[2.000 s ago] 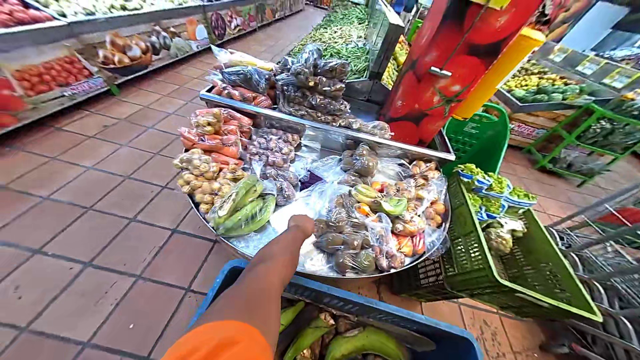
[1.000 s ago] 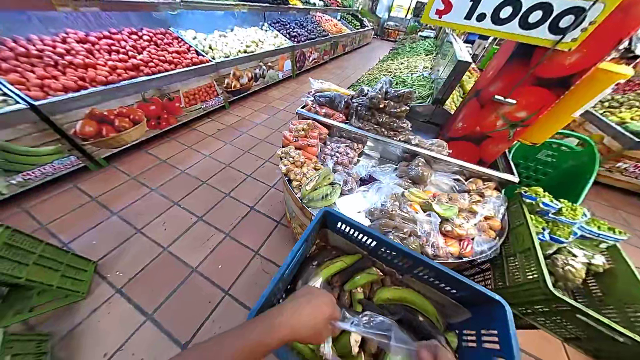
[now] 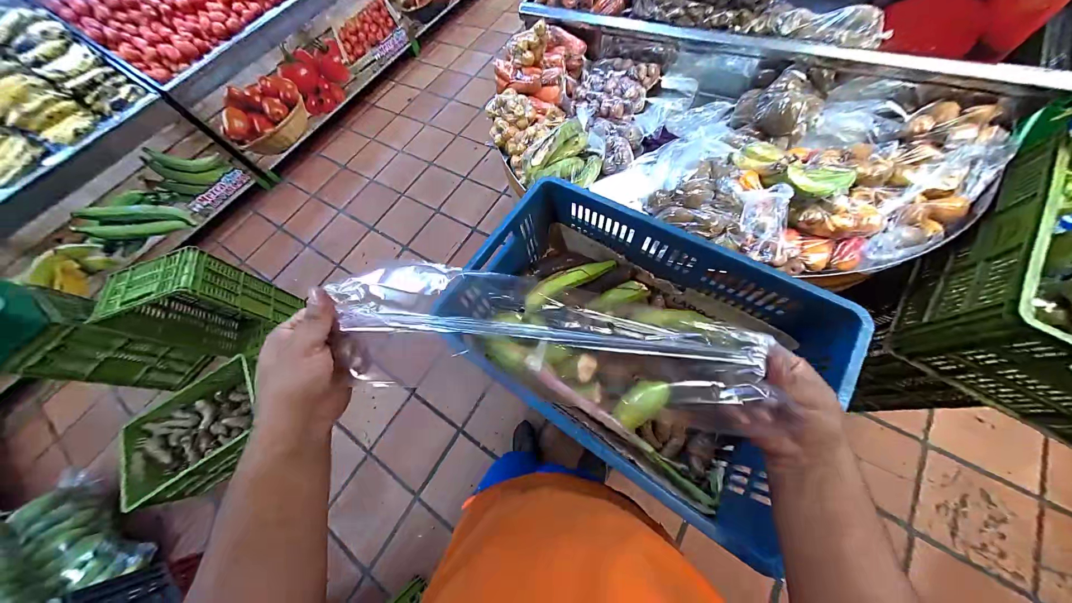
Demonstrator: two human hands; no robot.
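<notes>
A clear plastic bag (image 3: 544, 322) is stretched between my two hands, above the near side of a blue plastic crate (image 3: 850, 335). My left hand (image 3: 306, 360) grips one end, out past the crate's left side over the tiled floor. The other end is in my right hand (image 3: 796, 402), over the crate's right part. Through and around the bag I see green plantains (image 3: 569, 280) and brownish roots or similar produce (image 3: 670, 435) lying in the crate. The bag looks flat, with nothing visible inside it.
Beyond the crate stands a round metal tray (image 3: 888, 264) of bagged vegetables. Green crates stand at the right (image 3: 963, 335) and left (image 3: 197, 293); another green crate (image 3: 188, 444) holds ginger-like roots. Shelves with tomatoes (image 3: 167, 33), red peppers in a basket (image 3: 276, 138) and long green vegetables (image 3: 130, 219) line the left.
Two seconds ago one hand reached onto the tray of bagged vegetables. One second ago both hands were low over the crate with clear plastic; now they are apart with the bag pulled out between them.
</notes>
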